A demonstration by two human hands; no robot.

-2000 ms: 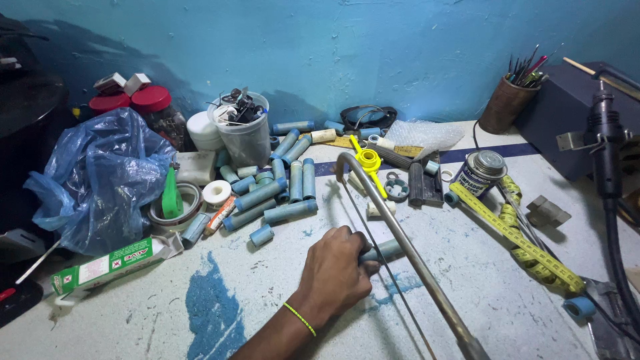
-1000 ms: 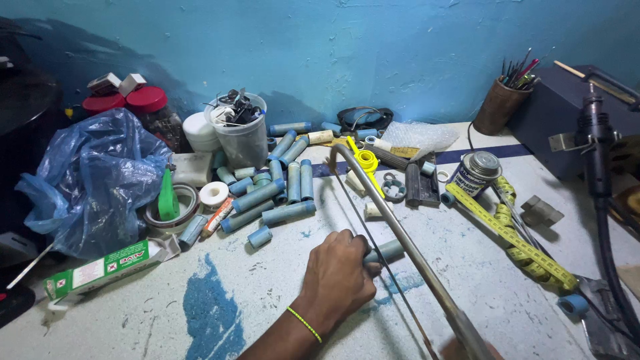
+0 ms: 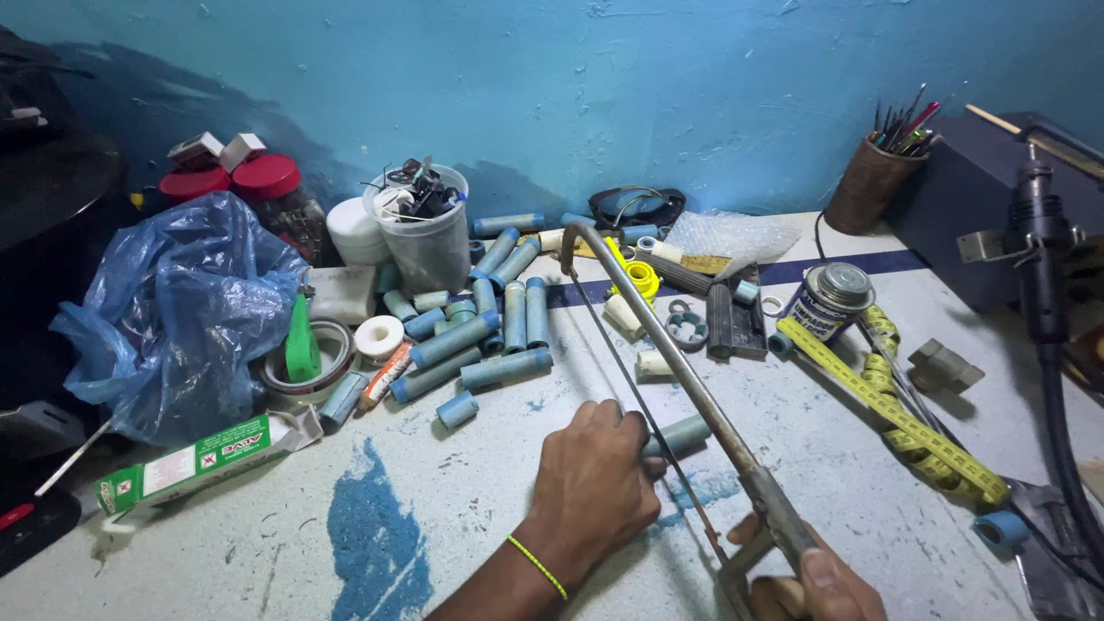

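Note:
My left hand, with a yellow-green cord at the wrist, grips one end of a short grey-blue plastic pipe lying on the worktop. In my right hand, at the bottom edge, is the handle of a hacksaw with a tubular metal frame. Its thin blade crosses the pipe just right of my left fingers; whether it bites into the pipe cannot be told. Beyond my left hand lies a pile of cut pipe pieces, with one short piece nearer.
At the left are a blue plastic bag, a green and white box and tape rolls. A tub of small parts stands near the wall. To the right are a metal can, a yellow measuring tape and a black-handled tool.
My right hand has come into view at the bottom with the hacksaw's handle. The left hand stays on the pipe.

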